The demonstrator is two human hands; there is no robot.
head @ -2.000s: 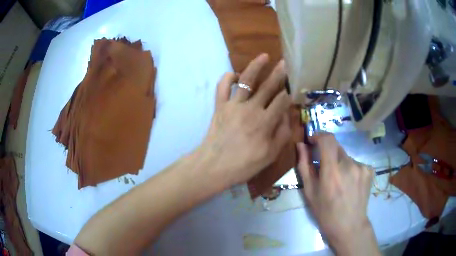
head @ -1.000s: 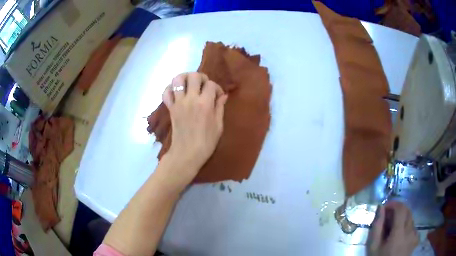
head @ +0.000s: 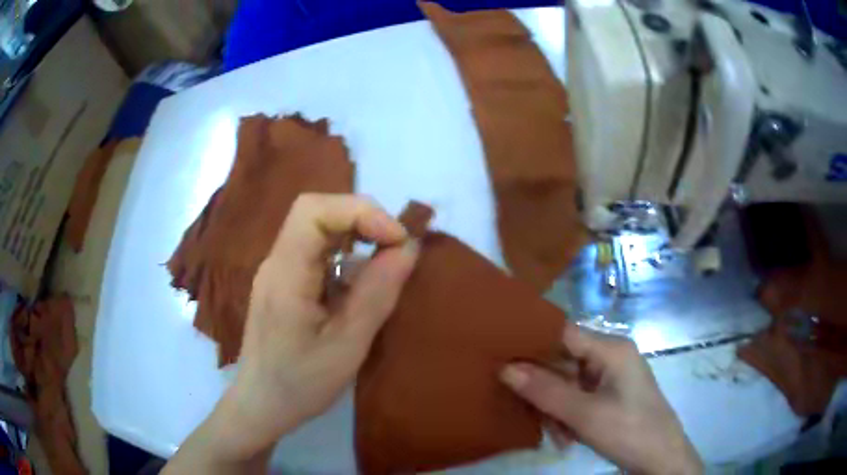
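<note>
A rust-brown cut piece is held up between both hands, in front of the machine. My left hand pinches its upper corner between thumb and fingers; a small flap of cloth sticks up past the fingertips. My right hand grips its right edge, thumb on top. The bundle of cut pieces lies on the white table at the left, partly hidden behind my left hand. The sewn strip lies left of the machine head, its near end beside the presser foot.
The cream sewing machine head stands at the upper right. A dark box and brown scrap cloth lie to its right, with thread tails nearby. A carton and more brown cloth are at the left.
My left hand has come from the bundle with a piece. My right hand has risen from beside the needle plate and now holds that piece too. The view has swung right.
</note>
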